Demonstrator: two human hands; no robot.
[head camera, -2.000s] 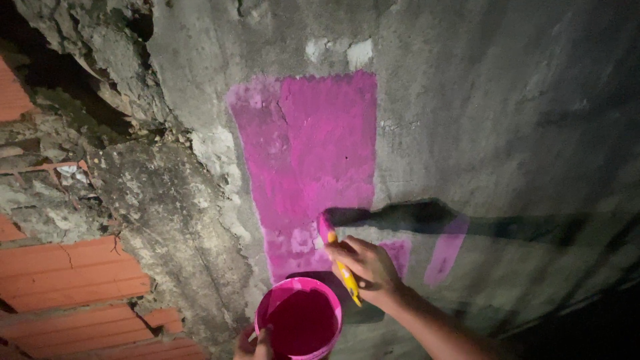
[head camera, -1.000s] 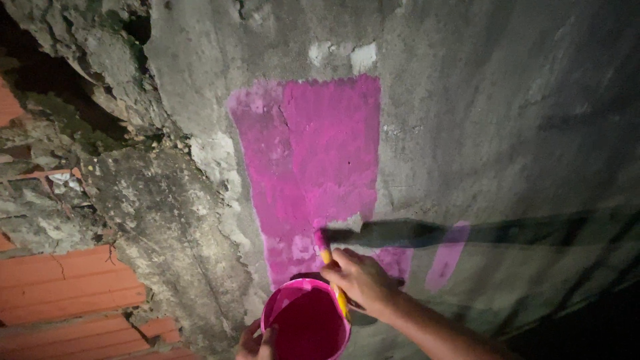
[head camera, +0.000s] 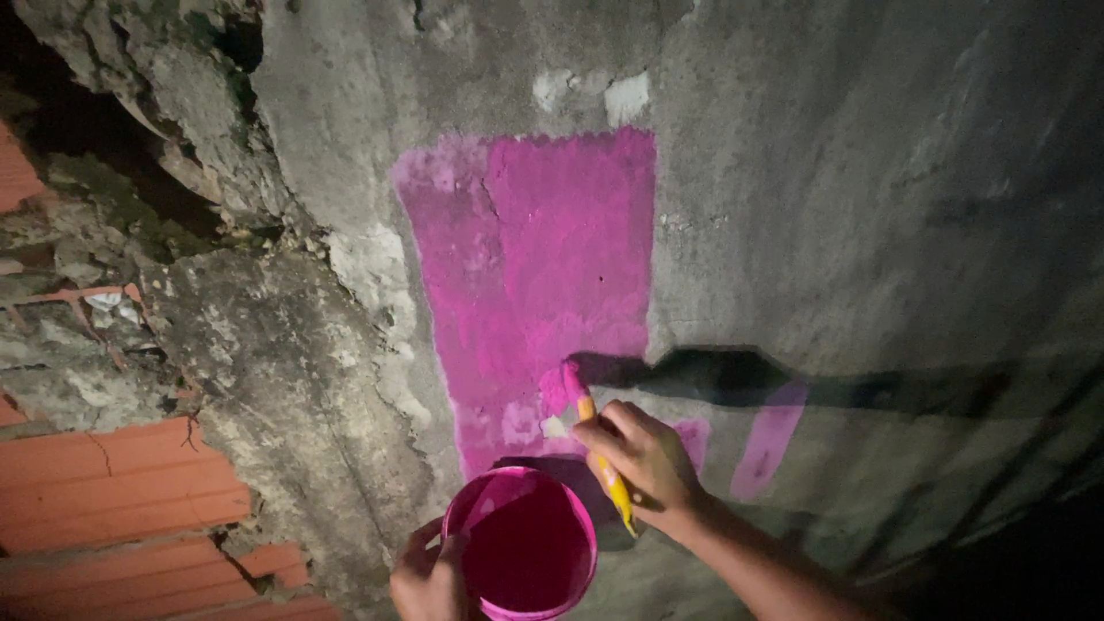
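My right hand (head camera: 642, 461) grips a paintbrush (head camera: 611, 474) by its yellow handle. The brush's pink-coated bristles touch the wall near the lower part of a magenta painted patch (head camera: 569, 250). Below and to the left, my left hand (head camera: 431, 573) holds the rim of a round container of magenta paint (head camera: 522, 548), thumb over the edge. A small pale spot (head camera: 556, 427) shows between the brush and the patch's lower edge. Right of my right hand, a separate pink stroke (head camera: 769, 442) slants on the grey wall.
The rough grey cement wall (head camera: 819, 216) carries dark shadows of the arm and brush. At left, broken plaster (head camera: 259, 345) exposes orange hollow bricks (head camera: 129, 479) and a deep dark gap (head camera: 112, 147). Two white spots (head camera: 628, 97) lie above the patch.
The brush tip has shifted on the wall, and fresh pink paint shows beside it. My left hand still holds the paint container below.
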